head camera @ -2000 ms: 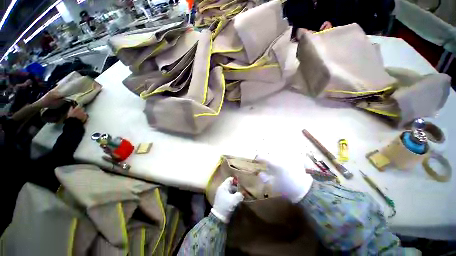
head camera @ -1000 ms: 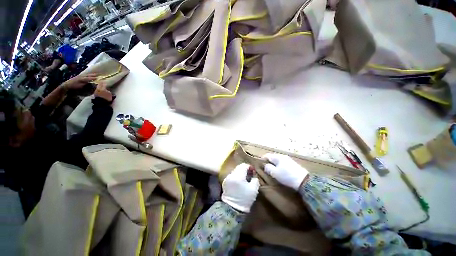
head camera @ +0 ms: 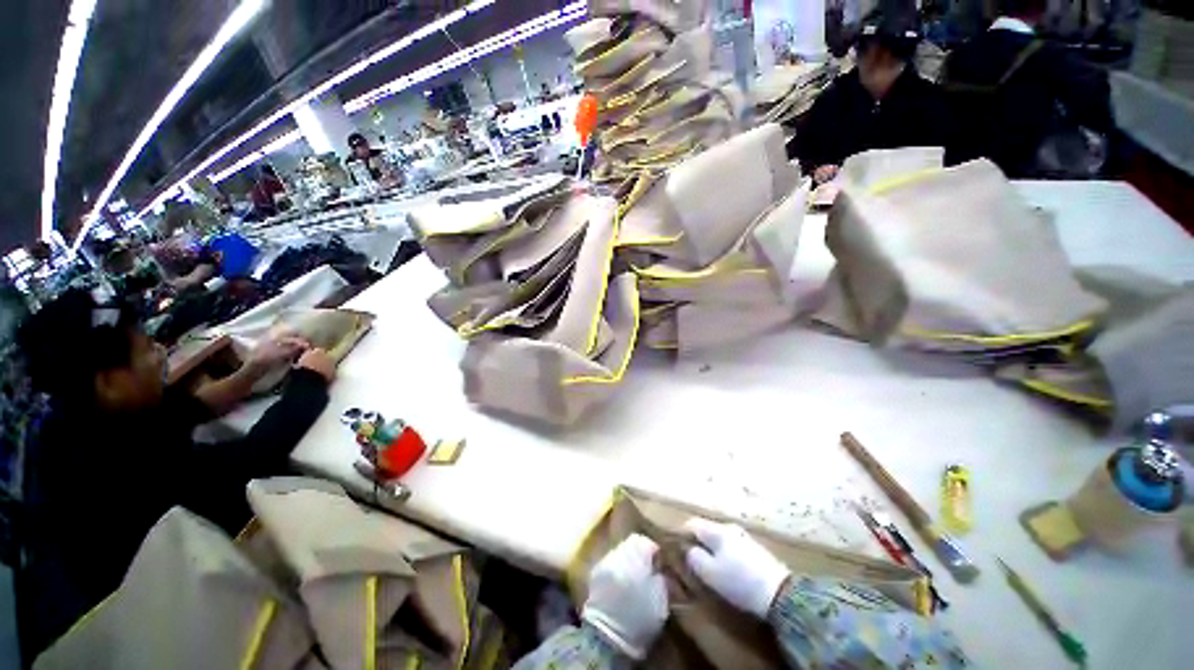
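Observation:
A taupe-beige bag body with yellow piping lies at the table edge in front of me, its lower part cut off by the frame. My left hand, in a white glove, is closed on the fabric near its left end. My right hand, also gloved, pinches the fabric just right of it. The hands are close together. The red item seen earlier in my left fist is not visible now, so I cannot tell whether it is still there.
At right lie a wooden-handled brush or hammer, red snips or pens, a yellow-handled tool, a green-handled tool and a blue-topped bottle. Bags pile behind. A person works at left.
The view has tilted up, so the hands and bag sit lower in the picture. My right hand has moved closer to my left. The red item in my left hand has gone from sight.

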